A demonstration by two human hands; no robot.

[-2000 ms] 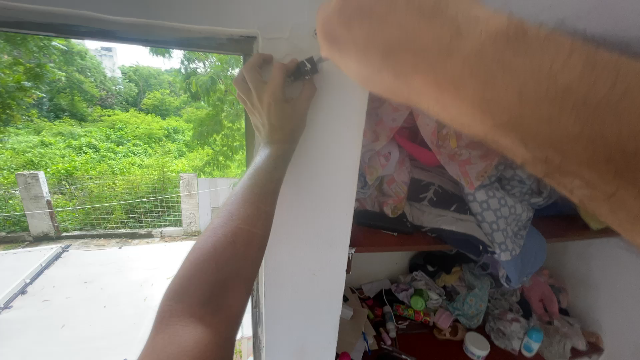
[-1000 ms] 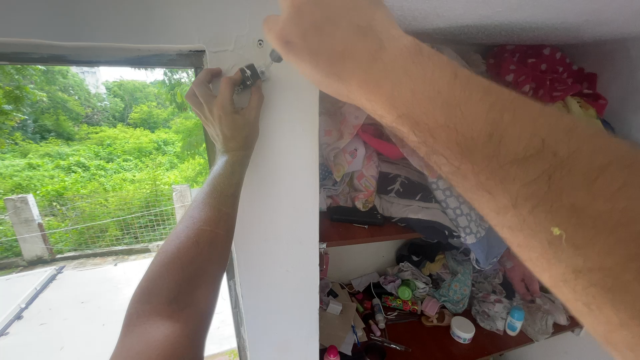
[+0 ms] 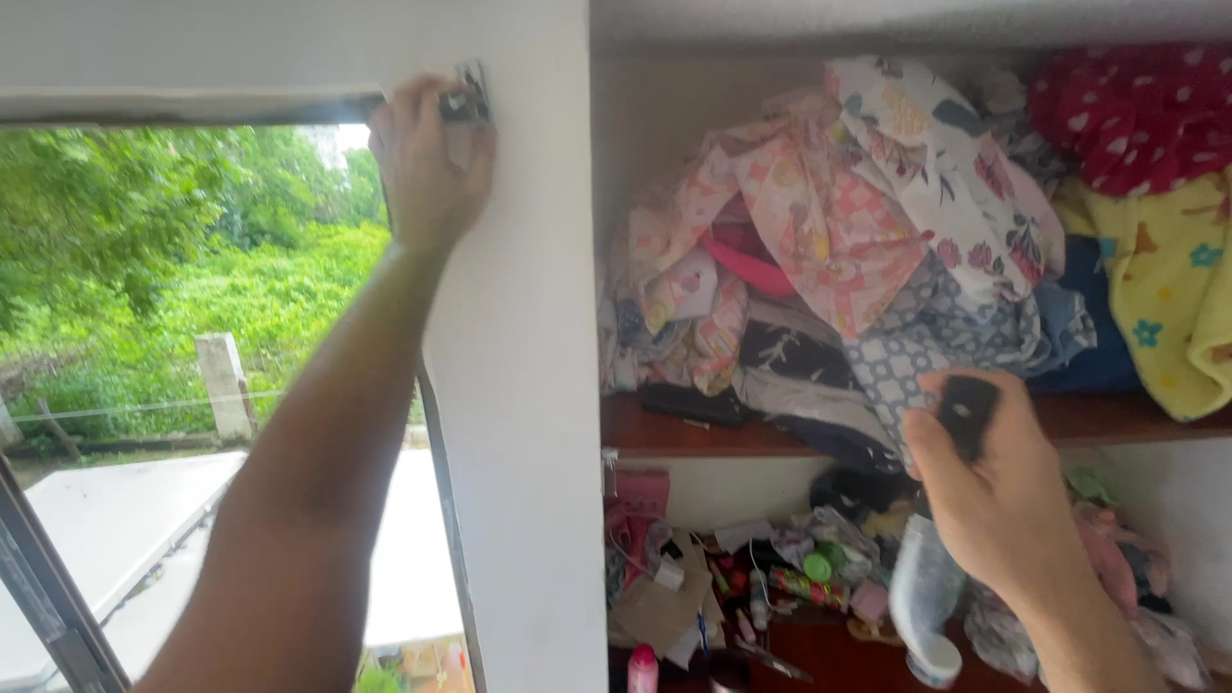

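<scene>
My left hand [image 3: 431, 164] is raised to the white wall at the upper right corner of the window, its fingers closed around a small black and metal fitting [image 3: 467, 101] against the wall. The exact kind of fitting cannot be told. Lower down on the right, my right hand [image 3: 991, 481] is in front of the shelves, gripping a tool's black handle [image 3: 965, 416]. The lower part of that tool is blurred and partly hidden by the hand.
Clothes [image 3: 818, 212] are heaped on the upper wooden shelf [image 3: 1107, 423]. Below, small bottles, papers and bags crowd the lower shelf [image 3: 818, 664]. A white wall strip [image 3: 525, 385] stands between shelves and window. Outside the window are a concrete post [image 3: 223, 385] and greenery.
My right hand has come down from beside the fitting to in front of the shelves, with the black handle now visible in it. My left hand remains at the fitting.
</scene>
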